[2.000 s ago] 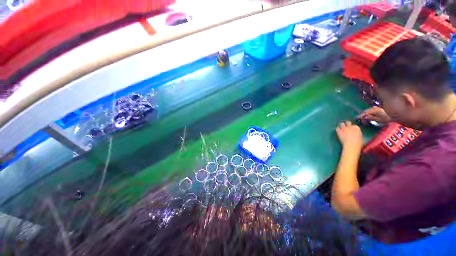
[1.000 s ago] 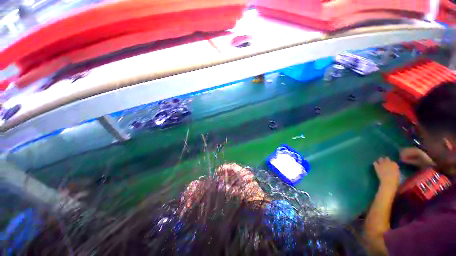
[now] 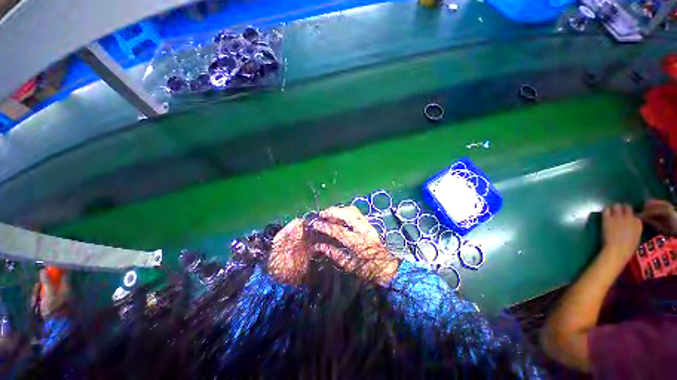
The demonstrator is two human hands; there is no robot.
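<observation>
My left hand [image 3: 289, 252] and my right hand [image 3: 352, 241] are close together at the lower centre, partly covered by dark hair. A dark round part [image 3: 315, 223] shows between the fingers, mostly hidden. Thin silver rings [image 3: 407, 211] lie in rows right of my right hand. A small blue tray [image 3: 492, 207] with white rings [image 3: 460, 194] sits beyond them to the right. Dark round parts [image 3: 245, 249] lie piled left of my left hand.
Clear bag or tray of dark parts [image 3: 241, 59] lies at the back left, by a metal post [image 3: 126, 85]. Two dark rings [image 3: 433, 111] lie on the green belt [image 3: 297, 163]. A neighbour's arm [image 3: 594, 289] and red tray [image 3: 657, 256] are right; another person's hand [image 3: 53, 289] is left.
The view has tilted down and shifted. Both hands now show above the hair with more of the blue sleeves, and the silver rings are clearer. The dark pile on the left has come into view.
</observation>
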